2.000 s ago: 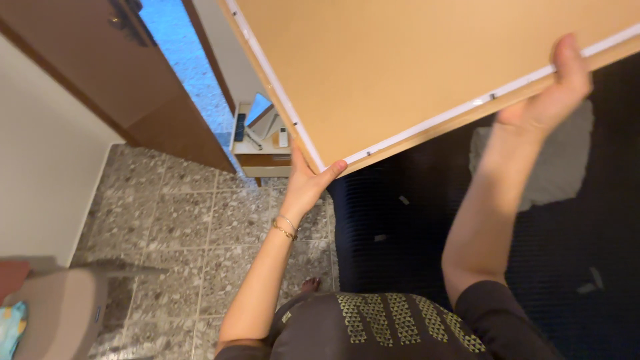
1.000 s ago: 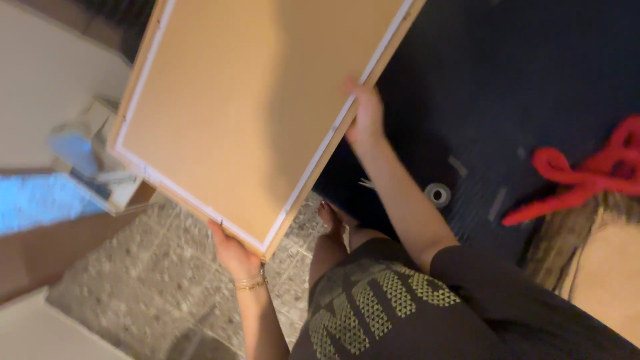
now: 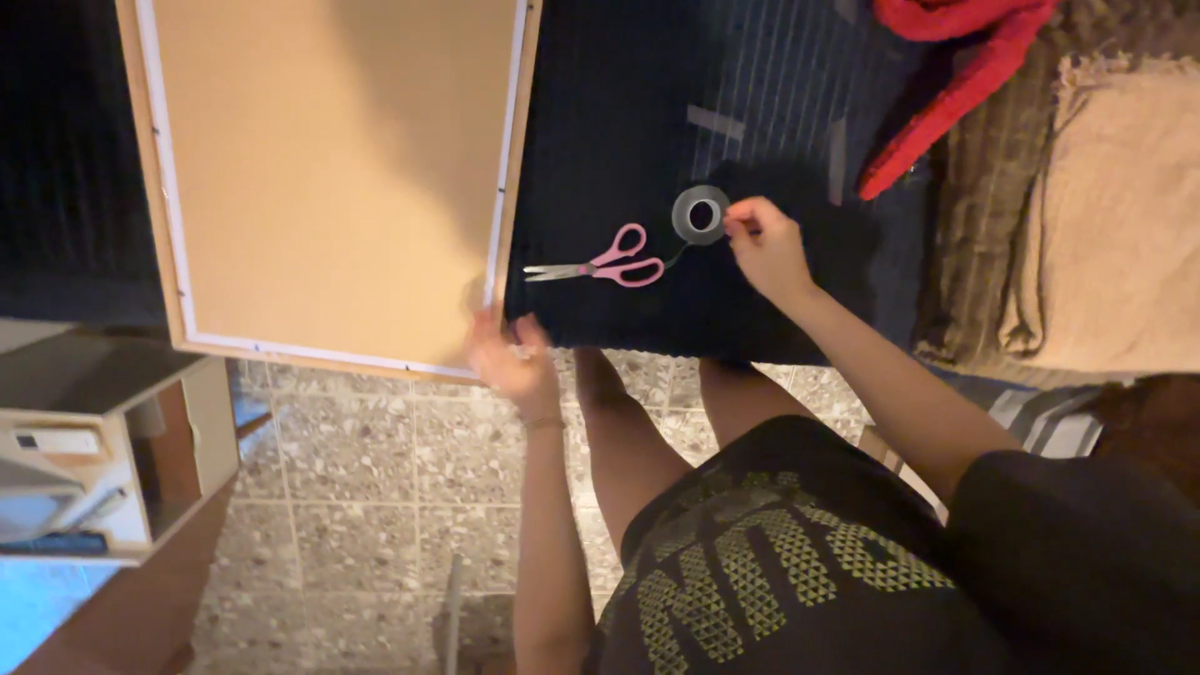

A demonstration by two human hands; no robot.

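A wood-framed panel with a tan backing board (image 3: 319, 187) lies on the dark ribbed bedcover (image 3: 609, 122), its back facing up. My left hand (image 3: 516, 361) is at the panel's near right corner, blurred, fingers apart; whether it touches the frame is unclear. Beside the panel are scissors with pink handles (image 3: 600, 267), blades slightly apart. Right of them rests a roll of tape (image 3: 687, 230). The fingertips of my right hand (image 3: 769, 244) are pinched together at the roll's right edge; whether they grip it cannot be told.
Short tape strips (image 3: 715, 123) lie on the bedcover beyond the roll. A red fuzzy item (image 3: 956, 112) and a folded beige blanket (image 3: 1116, 225) are at the right. At the left stands a small cabinet (image 3: 122, 450) with items on top. Speckled tiles (image 3: 352, 459) cover the floor.
The framed panel, held up in both hands before, now lies on the bedcover. My right hand has left its edge and moved to the tape roll. The view has turned considerably.
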